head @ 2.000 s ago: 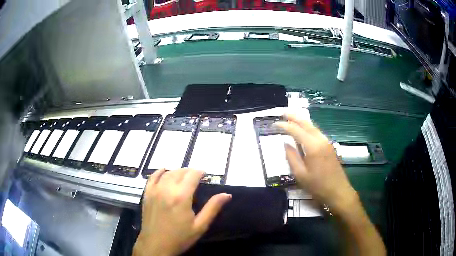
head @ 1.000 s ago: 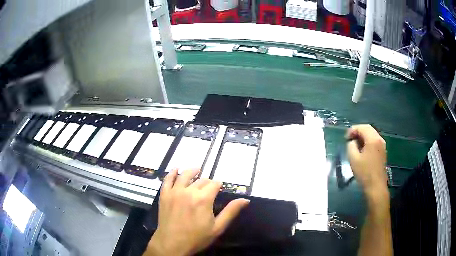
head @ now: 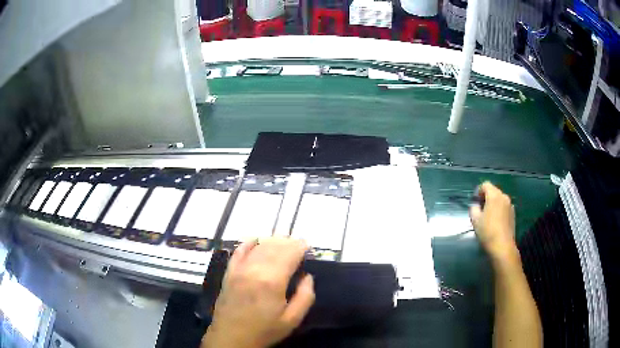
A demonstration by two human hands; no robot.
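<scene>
A row of black phone middle frames with large white centres (head: 153,208) lies side by side on the white track (head: 391,217). The rightmost frame (head: 319,217) stands apart by a narrow white gap. My left hand (head: 262,289) lies over the black block (head: 350,289) at the near side, fingers bent at the near ends of the last frames and thumb apart. My right hand (head: 496,221) is over the green belt, right of the track, fingers bent together. Something dark shows at its fingertips, beside a blurred white shape (head: 452,225); whether it holds this is unclear.
A black pad (head: 317,151) lies beyond the track. A grey machine panel (head: 129,81) stands at left. A white post (head: 465,75) rises from the green belt (head: 326,109). Thin strips (head: 452,78) lie at the far edge. Ribbed black stack with whitish edge (head: 584,251) at right.
My right hand has left the rightmost frame and moved right over the belt. That frame is now nearer the row. My left hand's fingers are more bent. The view has shifted.
</scene>
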